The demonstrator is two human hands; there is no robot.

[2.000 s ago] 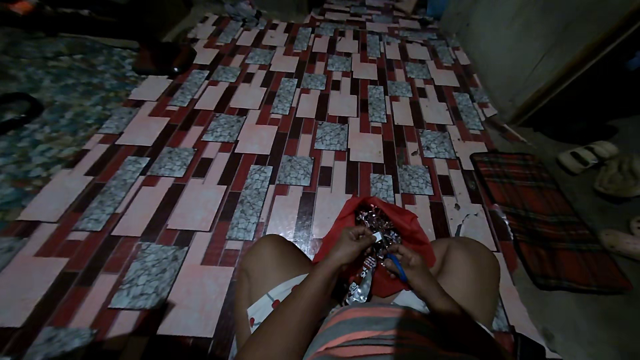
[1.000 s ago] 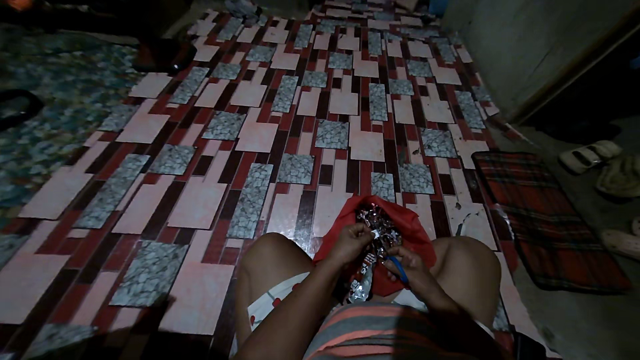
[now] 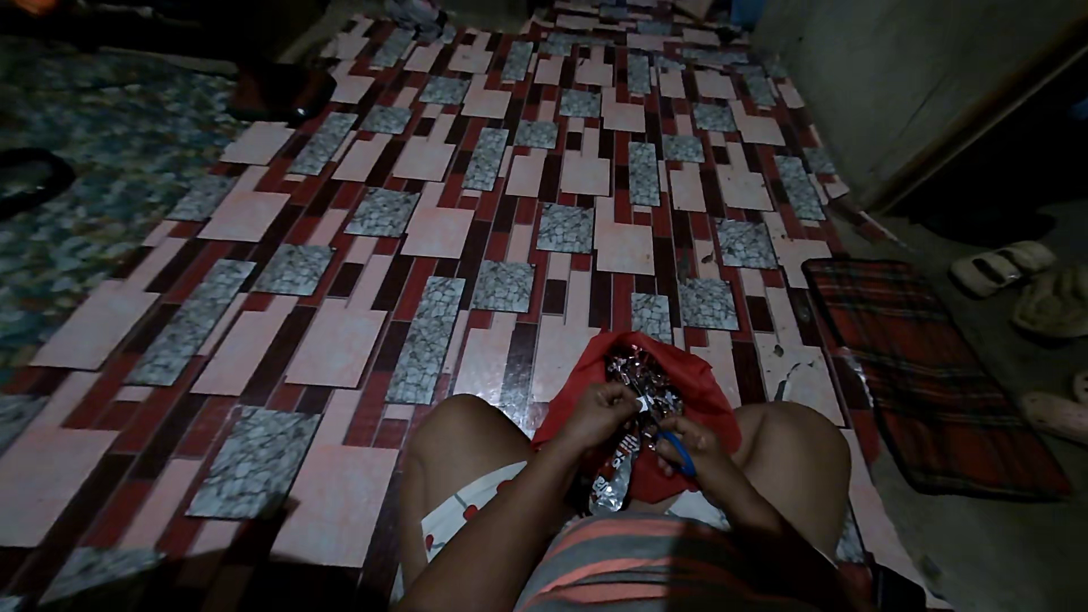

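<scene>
Between my bent legs lies a red cloth or bag (image 3: 710, 387), opened out around a heap of small shiny foil pieces (image 3: 637, 365). Over its left side is my left hand (image 3: 605, 412), fingers closed on a small light foil piece (image 3: 643, 405). My right hand (image 3: 690, 444) holds scissors with blue handles (image 3: 678, 455); their blades point toward the left hand and are hard to make out. Below the hands, a silvery printed foil wrapper (image 3: 614, 480) rests on the red cloth.
Patterned flooring (image 3: 459, 229) in pink, red and grey spreads ahead. At the right lies a red plaid mat (image 3: 935, 382), with shoes (image 3: 1003, 268) beyond it. A wall (image 3: 841, 93) stands at the upper right. A dark reddish object (image 3: 280, 92) sits at the upper left, beside a mottled green-blue surface (image 3: 110, 170).
Both hands stay over the red cloth, with only small shifts of the fingers and the scissors.
</scene>
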